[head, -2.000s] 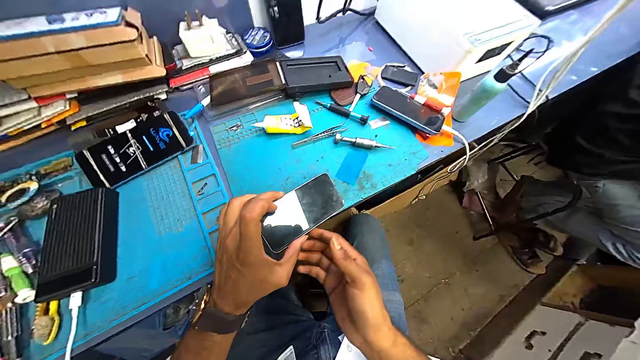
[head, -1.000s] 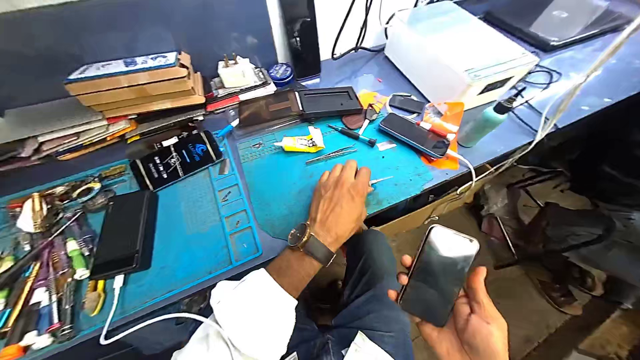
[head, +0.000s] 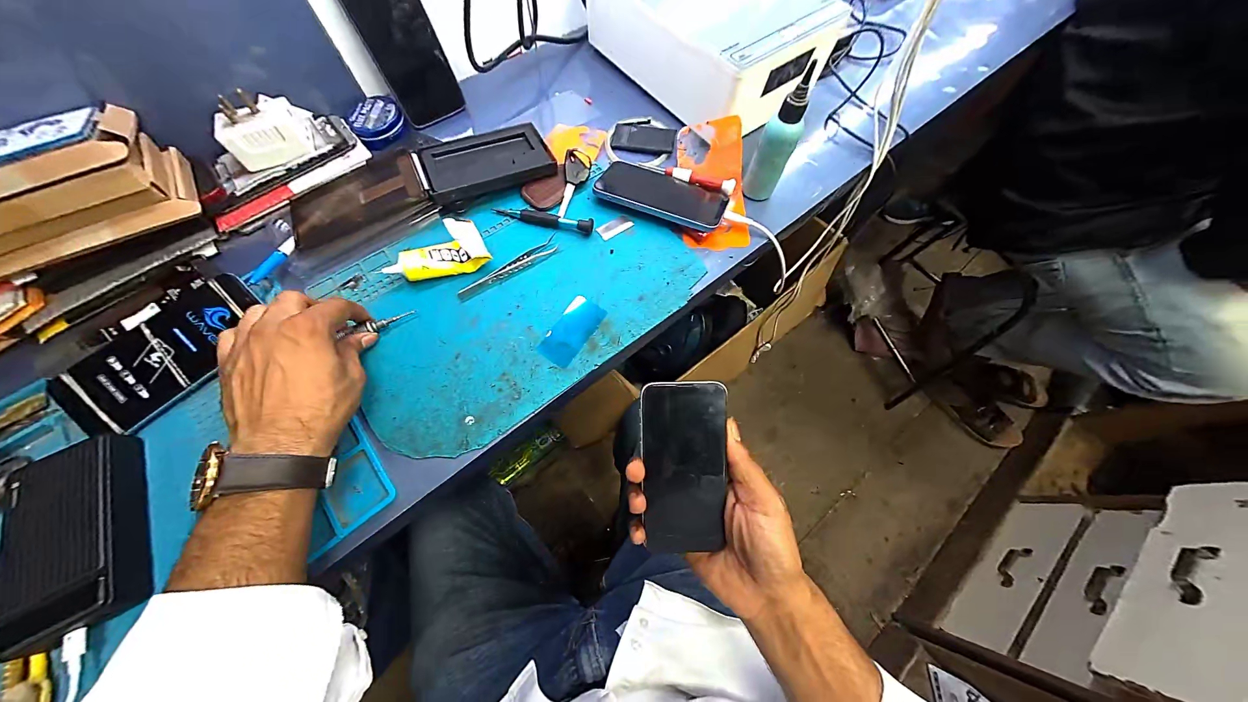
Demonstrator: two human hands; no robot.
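Observation:
My right hand (head: pixel 751 517) grips a smartphone (head: pixel 684 468), its dark screen facing up, beyond the bench's front edge. Over the left part of the blue work mat (head: pixel 439 390), my left hand (head: pixel 292 370) has its fingers around a small precision screwdriver (head: pixel 375 325), whose tip points right. Tweezers (head: pixel 507 270) and a yellow glue tube (head: pixel 444 255) lie to its right on the mat. A piece of blue film (head: pixel 571 331) is nearer the front edge. Behind the tweezers is a black and blue screwdriver (head: pixel 544 220).
A boxed item with printed black face (head: pixel 156 351) lies left of my left hand. Toward the back are a black tray (head: pixel 487 164), a phone with a cable (head: pixel 659 195), a spray bottle (head: pixel 780 146) and a white machine (head: pixel 717 58). A person sits at the right.
The phone was in both hands two seconds ago; now only my right hand holds it. My left hand went to the mat and now has the screwdriver, left of where the hand was one second ago.

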